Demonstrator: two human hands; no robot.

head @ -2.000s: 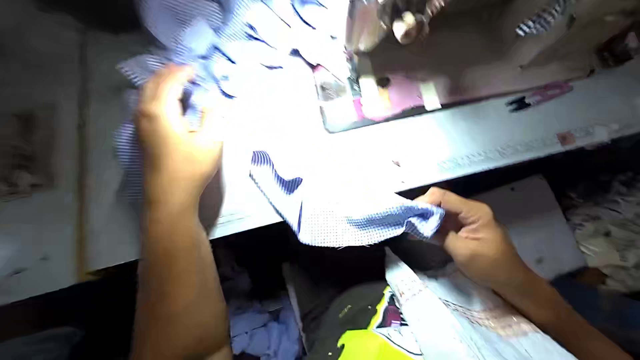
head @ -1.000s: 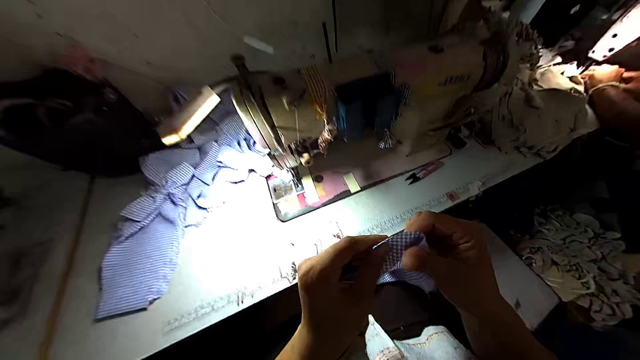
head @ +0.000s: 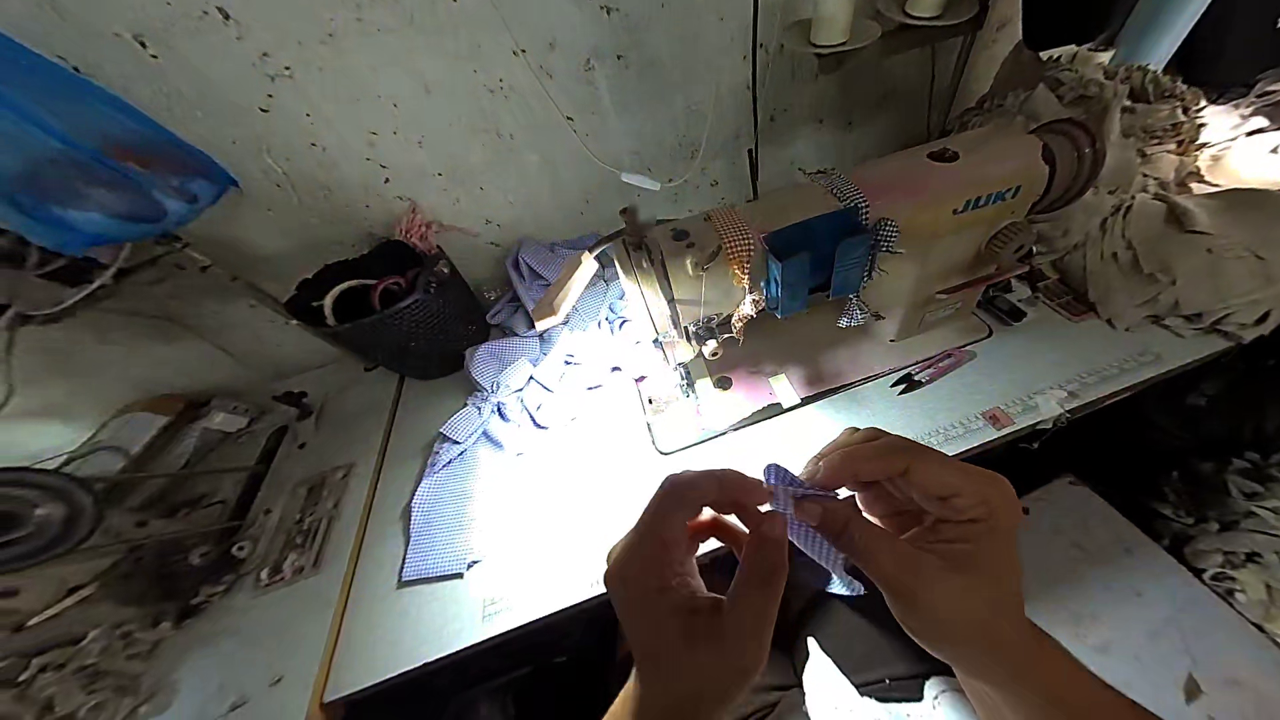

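Note:
Both hands are raised close together in front of the table's near edge. My left hand (head: 700, 580) pinches one end of a small blue-and-white checked fabric piece (head: 822, 550) between thumb and forefinger. The thumb and fingers of my right hand (head: 915, 540) grip the same piece at its upper fold, and its free end hangs down between the hands. Beyond them stands a Juki sewing machine (head: 900, 270), with bright light at its needle area. Left of the needle lies a long heap of gathered blue checked fabric (head: 450, 510) on the table.
A black basket (head: 420, 320) stands at the wall. Pink thread snips (head: 935, 370) and a measuring tape (head: 1060, 395) lie on the table's right part. Beige cloth pieces (head: 1170, 250) are piled beyond the machine's right end. Another machine (head: 130, 500) is at left, below a blue plastic bag (head: 100, 150).
Two seconds ago my left hand was over the heaped fabric; since then it has come to the small piece in my right hand. The view has swung up and left.

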